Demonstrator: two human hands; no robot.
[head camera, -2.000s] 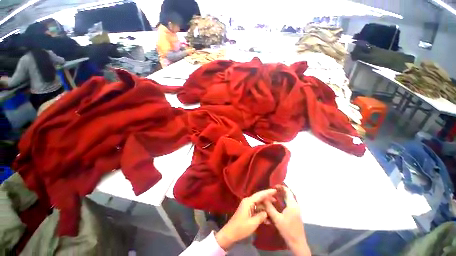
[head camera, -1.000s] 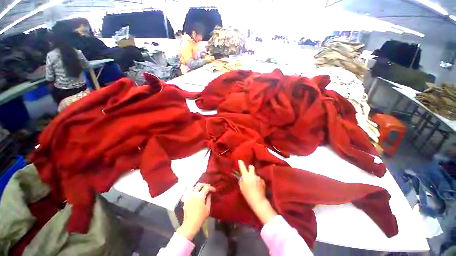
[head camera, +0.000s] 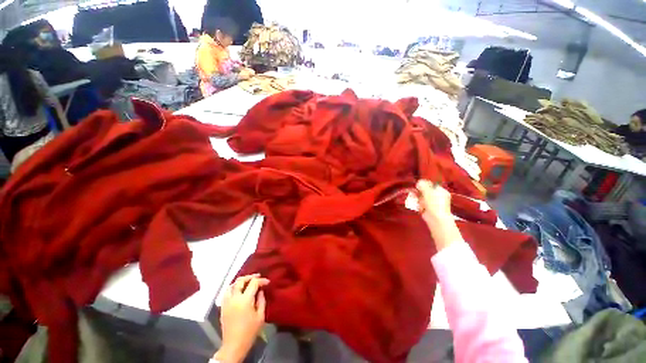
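Note:
A red garment (head camera: 347, 276) lies spread over the table's front edge in front of me, its lower part hanging down. A pale line runs along its upper edge, and a small white patch shows beside my right hand. My right hand (head camera: 433, 202) is at that upper edge with its fingers closed on the cloth. My left hand (head camera: 243, 308) is at the garment's lower left edge, fingers curled by the cloth; whether it grips is unclear. No tool can be made out in either hand.
A pile of red garments (head camera: 347, 135) lies behind. More red garments (head camera: 106, 191) hang over the left edge. An orange stool (head camera: 491, 169), blue denim (head camera: 559, 234) and a sack (head camera: 605, 340) are at right. A person in orange (head camera: 212, 64) works at the far table.
The garment now lies broader in front of me, its pale-lined edge in view. My right hand has moved up and right onto that edge. My left hand has shifted slightly left and down.

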